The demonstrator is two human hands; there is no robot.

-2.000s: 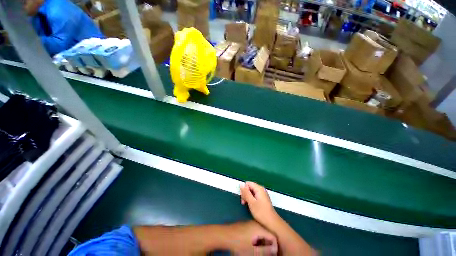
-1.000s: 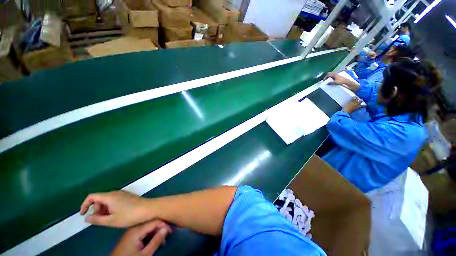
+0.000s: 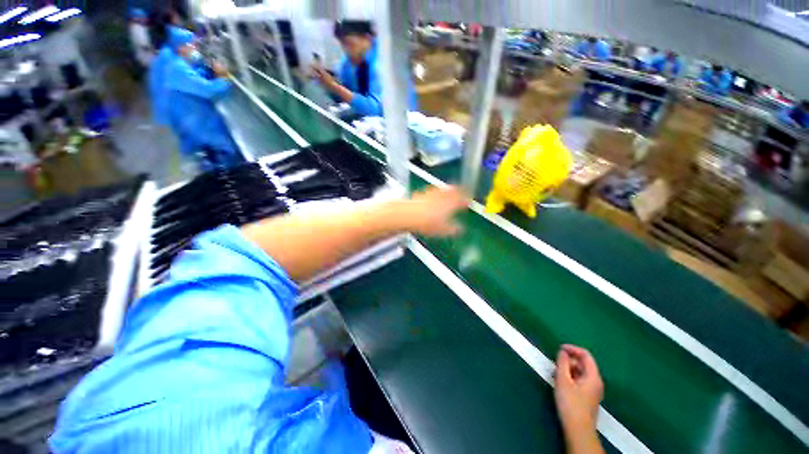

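Observation:
My left hand (image 3: 435,211), blurred, reaches out past the trays at the near edge of the green conveyor belt; its grasp is unclear. My right hand (image 3: 578,381) is at the belt's near white rail (image 3: 497,324), fingers loosely curled, nothing visible in it. Glossy black strips (image 3: 208,199) lie in rows in white trays (image 3: 133,253) at the left; my left forearm and blue sleeve hide part of them. A yellow fan (image 3: 532,168) stands beyond the belt.
White posts (image 3: 396,97) rise by the belt under an overhead shelf (image 3: 621,40). Pale blue packs (image 3: 436,140) lie left of the fan. Brown cartons (image 3: 701,177) stand beyond. People in blue smocks (image 3: 191,93) are at the far left and behind the belt (image 3: 364,75).
The view has swung back left to the trays and fan. My hands, close together before, are now apart, with my left arm stretched forward past the trays.

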